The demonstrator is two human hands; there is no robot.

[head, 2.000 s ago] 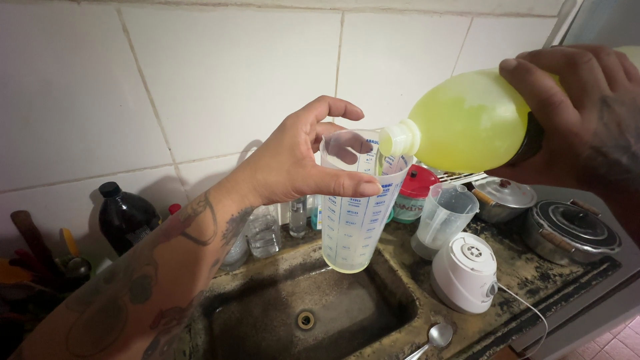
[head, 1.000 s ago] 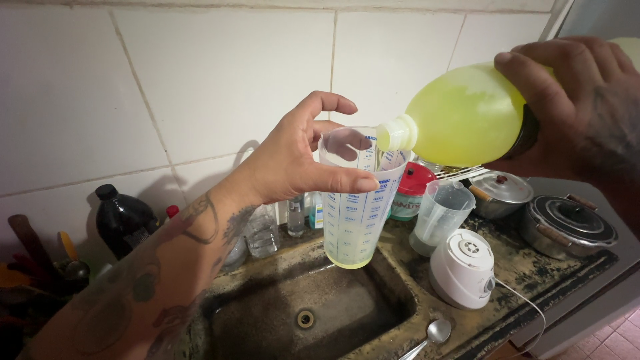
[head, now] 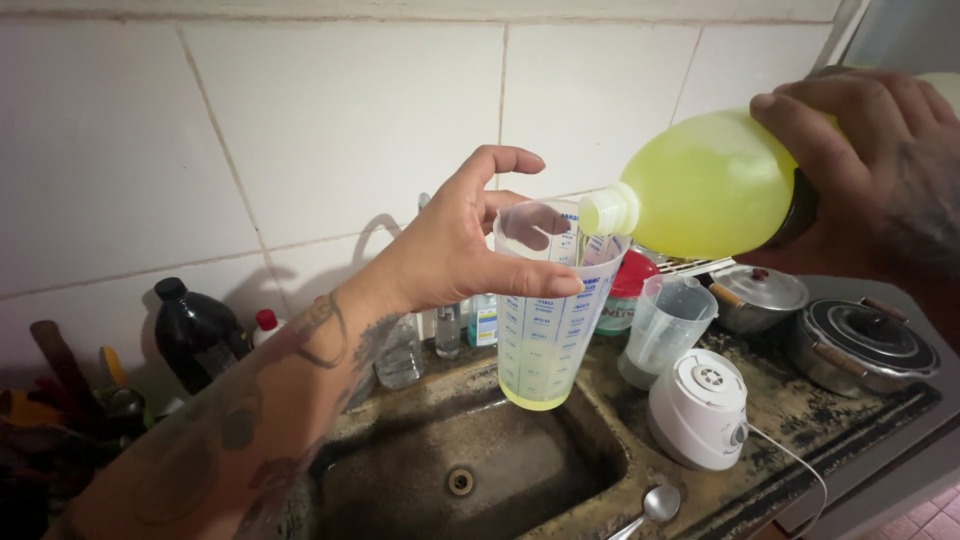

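Note:
My left hand (head: 480,247) grips a tall clear plastic measuring cup (head: 536,352) near its rim, thumb in front and fingers behind. The cup hangs over the stone sink and bears blue graduation marks; yellow-green liquid shows in its lower part. From the right, my right hand (head: 855,150) holds a large plastic bottle (head: 697,187) of yellow-green liquid, tilted with its white neck at the cup's rim. A thin stream seems to run from the neck into the cup.
Below is the sink (head: 465,457). On the worn counter stand a white appliance base (head: 701,412) with a cord, a clear jug (head: 671,315), a metal spoon (head: 661,504) and lidded pots (head: 866,345). A dark bottle (head: 199,330) and utensils (head: 67,382) stand at left.

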